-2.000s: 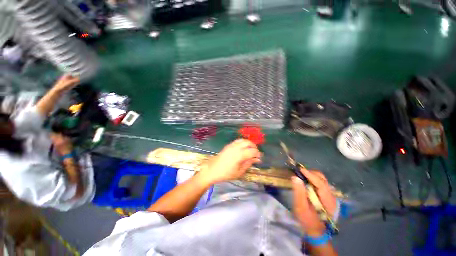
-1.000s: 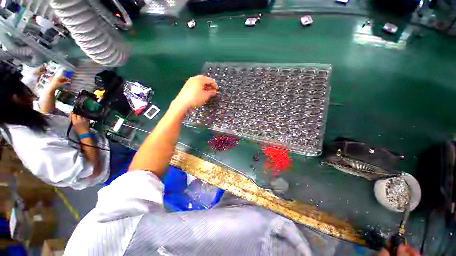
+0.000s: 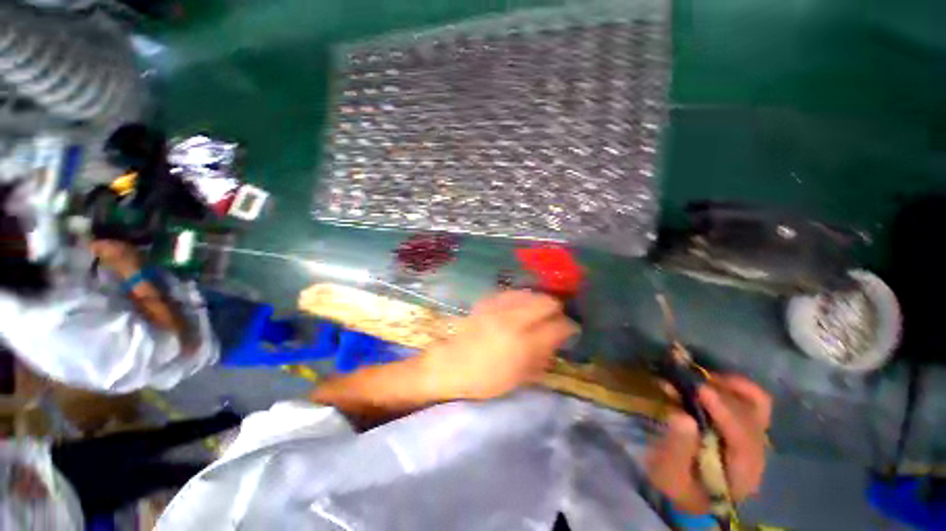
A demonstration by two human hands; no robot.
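My left hand (image 3: 508,342) is over the wooden strip, just below the bright red parts (image 3: 552,269). Its thumb and fingers are pinched together at a small dark thing that is blurred and too small to name. My right hand (image 3: 716,441) holds the soldering iron (image 3: 687,379), yellow and black, with its thin tip pointing up and left, apart from my left hand. The dark red parts (image 3: 426,252) lie left of the bright red heap. The thin solder wire (image 3: 301,261) runs from the left towards my left hand.
The blister tray (image 3: 488,135) lies behind the red heaps. The wooden strip (image 3: 363,314) runs along the bench edge. A black case (image 3: 757,249) and a white cup (image 3: 845,320) of silvery bits are at right. Another person's arm (image 3: 156,301) is at left.
My left hand has come back from the tray to the bench edge near the red parts. My right hand has risen with the iron from the lower right, by the cup. The view has shifted.
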